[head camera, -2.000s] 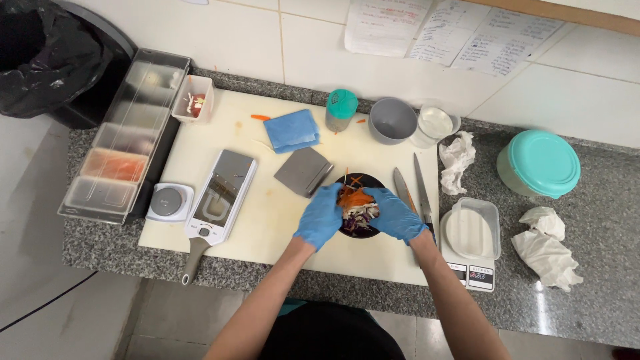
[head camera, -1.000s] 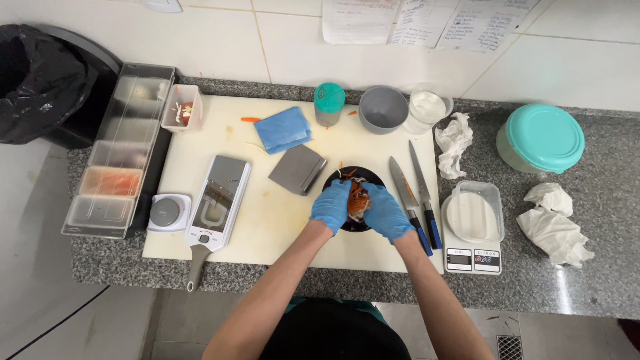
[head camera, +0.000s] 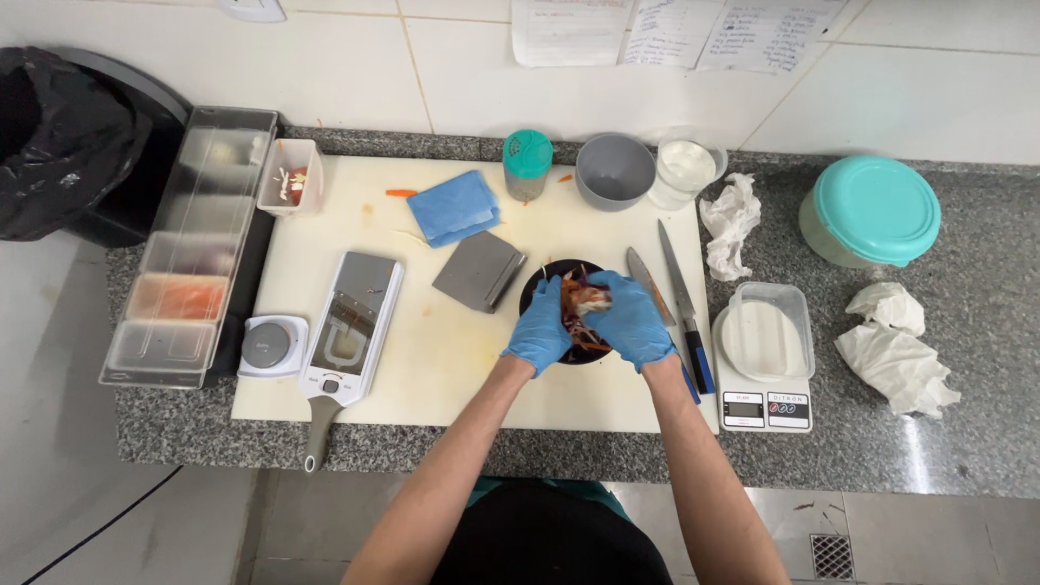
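Note:
Both of my hands wear blue gloves and meet over a round black bowl (head camera: 538,284) on the white cutting board (head camera: 439,366). Between them is a bunch of shredded vegetables (head camera: 583,301), orange, purple and pale. My left hand (head camera: 543,327) cups its left side; my right hand (head camera: 632,321) presses on it from the right. More shreds lie below in the bowl. Just right of my right hand lie two knives with blue and black handles, one with an orange-stained blade (head camera: 650,284), the other a long knife (head camera: 677,272). A grey bench scraper (head camera: 479,270) lies to the left of the bowl.
A mandoline slicer (head camera: 349,325) and a lidded compartment container (head camera: 183,252) are at left. Behind stand a shaker with a green lid (head camera: 526,166), a grey bowl (head camera: 615,172) and a clear container (head camera: 684,166). A kitchen scale (head camera: 764,410) holds a plastic tub (head camera: 800,325) at right.
My hands stay over the black bowl, and their hold on the shredded vegetables has shifted. The bunch shows more pale shreds between my fingers than one second ago.

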